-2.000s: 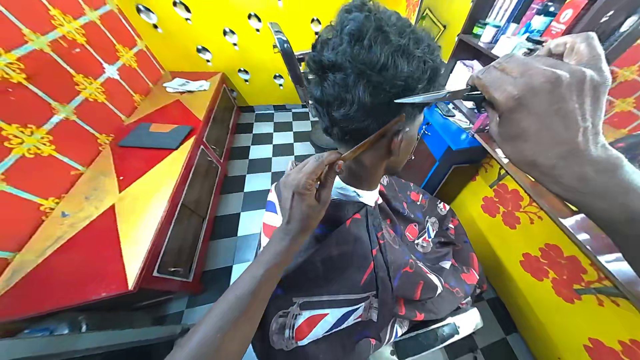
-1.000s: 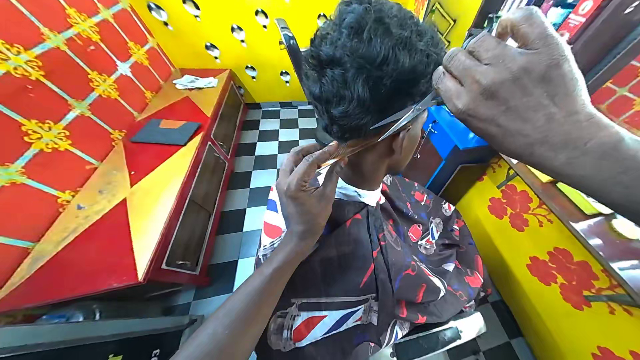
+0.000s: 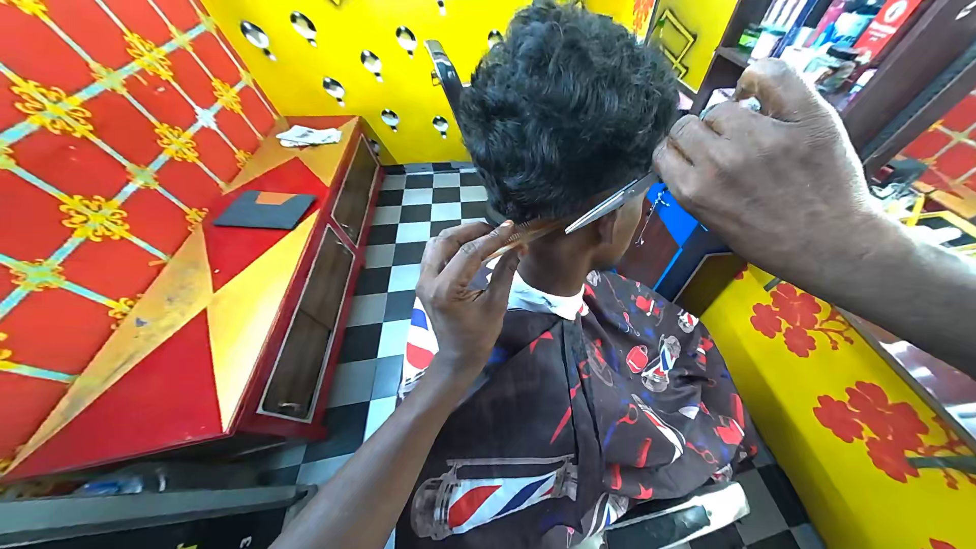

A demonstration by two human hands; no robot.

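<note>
A seated person with dark curly hair (image 3: 568, 107) faces away, wearing a dark barber cape (image 3: 534, 381) with a printed pattern and a white neck strip (image 3: 545, 296). My left hand (image 3: 465, 286) grips a brown comb (image 3: 537, 230), which lies against the hair at the nape. Barber scissors (image 3: 610, 204) are in my right hand (image 3: 770, 168), on the right of the head. Their blades look nearly closed and point down and left, with the tips by the comb's far end.
On the left, a red and yellow cabinet (image 3: 168, 396) holds a dark flat pad (image 3: 264, 210) and folded white paper (image 3: 309, 136). Shelves with bottles (image 3: 839, 46) stand at the upper right. A chair armrest (image 3: 686, 522) shows at the bottom, below the cape.
Since two seconds ago, my right hand has lowered the scissors from beside the upper ear area to the nape. The comb has tilted from steeply raised to nearly level.
</note>
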